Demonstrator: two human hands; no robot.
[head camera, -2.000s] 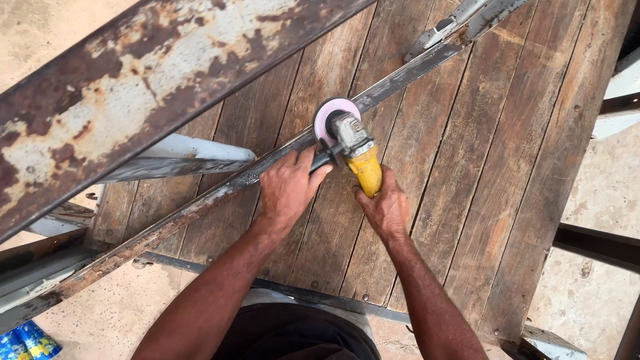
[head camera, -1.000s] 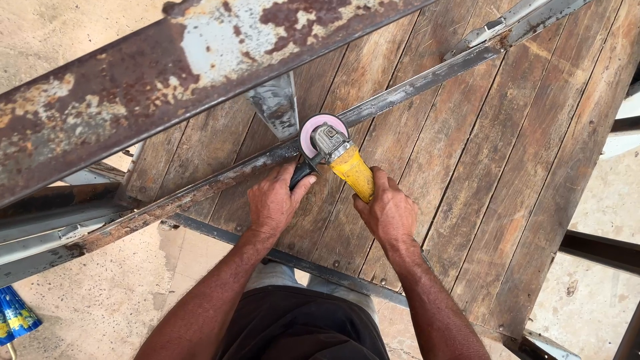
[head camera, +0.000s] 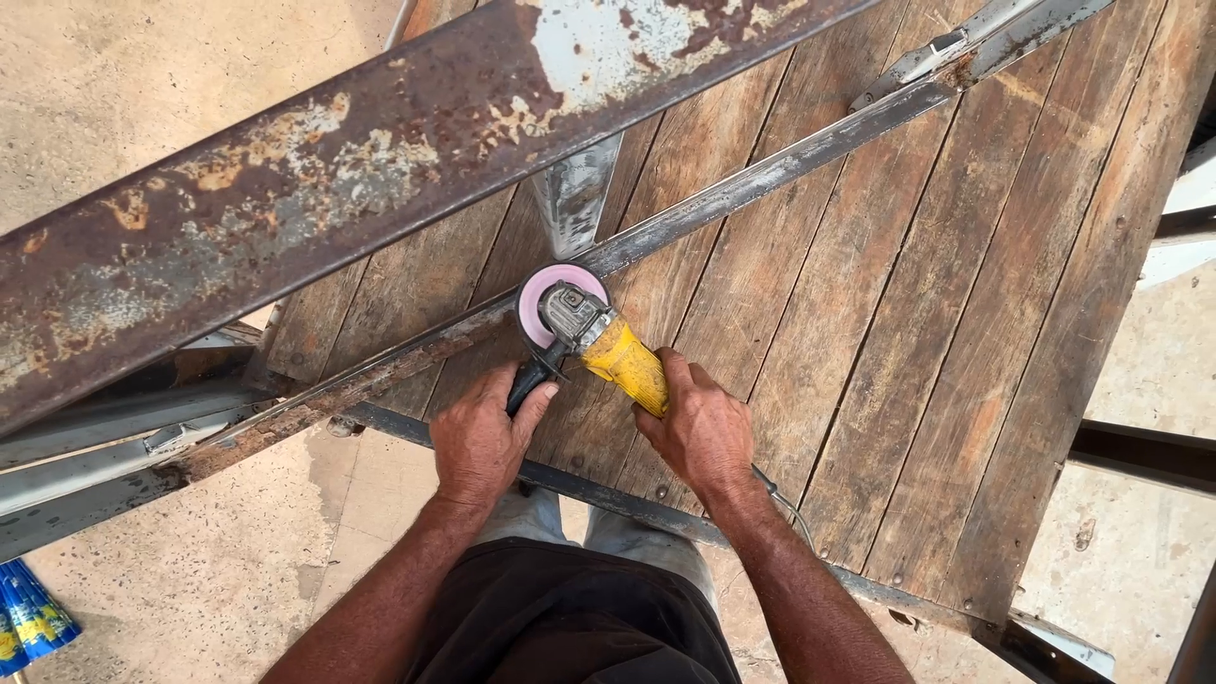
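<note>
A yellow angle grinder (head camera: 625, 365) with a pinkish disc (head camera: 538, 306) lies between my two hands. My left hand (head camera: 483, 432) is closed around its black side handle (head camera: 528, 385). The rear of the yellow body is gripped by my right hand (head camera: 705, 424), and a cord trails out below that wrist. The disc is over a long narrow metal bar (head camera: 750, 185), near the foot of a grey metal brace (head camera: 578, 199); whether it touches the bar cannot be told. Left of the disc the bar is brown with rust, while to the right it looks greyer and scraped.
A broad rusty beam with peeling paint (head camera: 313, 190) crosses the upper left above the wooden plank deck (head camera: 893, 313). A hinged metal piece (head camera: 912, 66) adjoins the bar at upper right. Grey metal members (head camera: 104, 475) stand at left. A blue patterned item (head camera: 33, 617) lies at lower left.
The grinder and both hands have moved down-left along the bar, from right of the grey brace to its foot. Both hands keep their hold. The view has shifted somewhat.
</note>
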